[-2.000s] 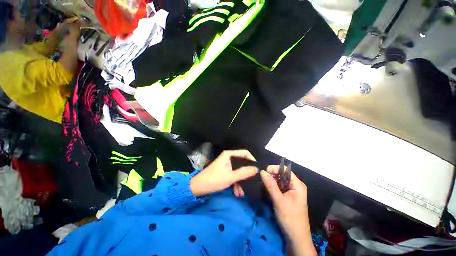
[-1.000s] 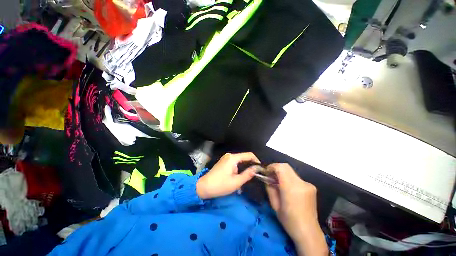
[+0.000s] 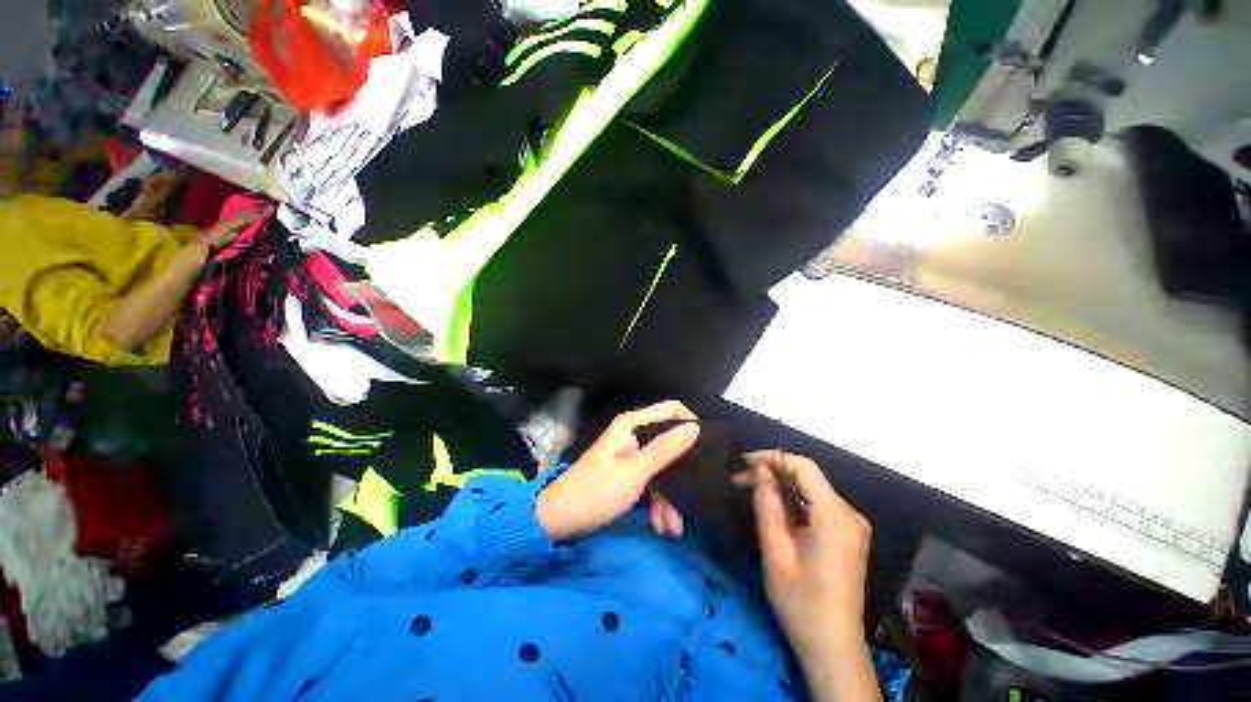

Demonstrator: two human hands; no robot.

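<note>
My left hand is at the lower middle, thumb and fingers pinching a small black piece that is hard to see against dark cloth. My right hand is just right of it, holding the dark thread snips among its fingers. The hands are a little apart. Black fabric panels with thin neon lines lie above my hands on the table. A neon-yellow panel runs along their left side, glaring nearly white.
The white machine table with a printed ruler edge is at right, the needle plate behind it. Black-and-pink pieces, white fabric and a red-orange bag are left. A person in a yellow sleeve reaches to the pink pieces.
My right hand has moved slightly right, away from my left hand, which stays nearly in place. The other person's pink-edged cloth has come down from the upper left to the heap.
</note>
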